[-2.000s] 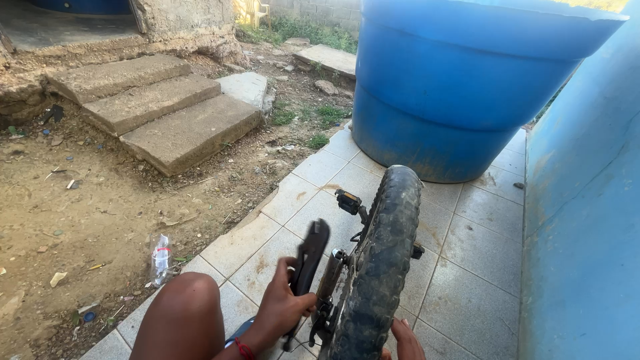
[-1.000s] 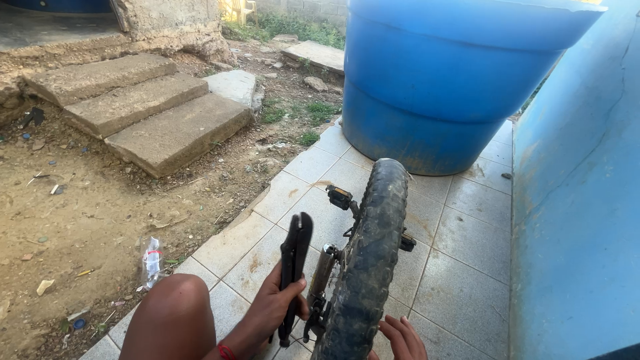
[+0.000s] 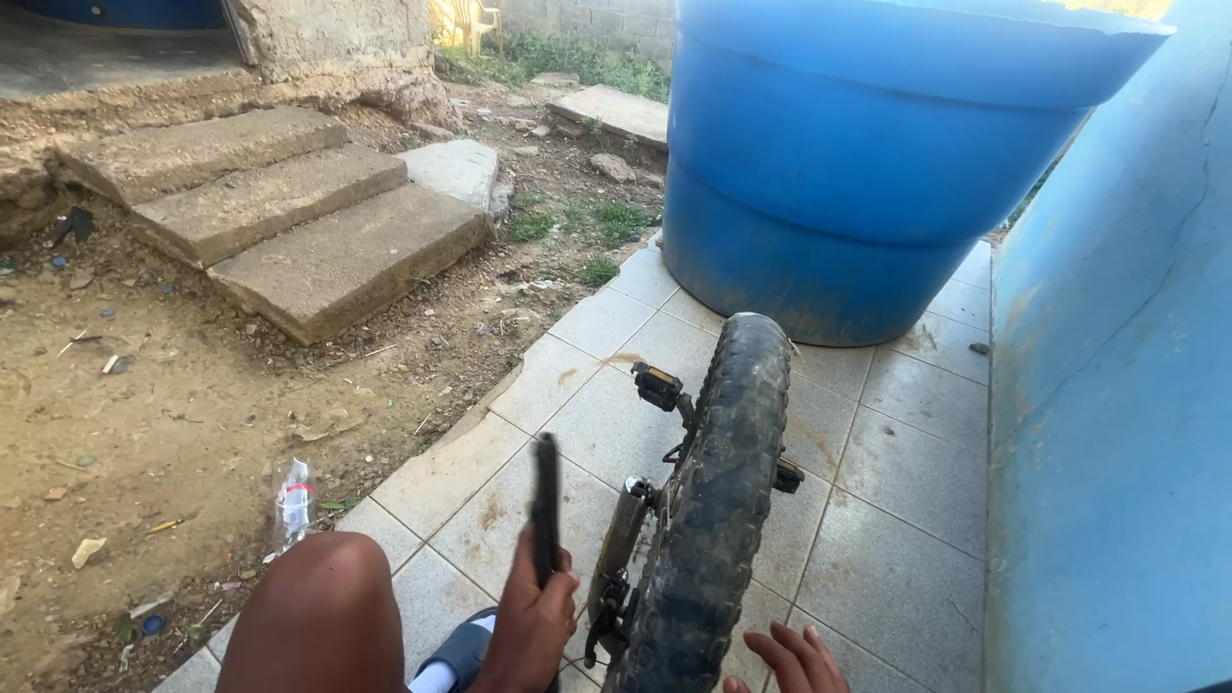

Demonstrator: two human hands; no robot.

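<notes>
My left hand [image 3: 539,611] is closed around a long black tool [image 3: 546,500], blurred and held upright; its kind cannot be told. Just to its right stands a bicycle wheel with a knobby black tire [image 3: 727,500], and a fork leg [image 3: 619,539] runs along the wheel's left side. One pedal [image 3: 658,386] shows left of the tire and another pedal [image 3: 788,475] right of it. My right hand [image 3: 794,659], fingers apart and holding nothing visible, is close to the tire's lower right side; part of it is cut off by the frame.
A big blue tank [image 3: 866,192] rests on the tiled floor [image 3: 924,539] beyond the wheel. A light blue wall [image 3: 1107,404] bounds the right side. Concrete steps [image 3: 356,250] and dirt ground lie left, with a clear plastic bottle [image 3: 294,500]. My knee [image 3: 322,616] and a sandal [image 3: 467,647] are near.
In my left hand the black tool has turned, so it now looks narrower than one second ago. My right hand's fingers show a small gap from the tire.
</notes>
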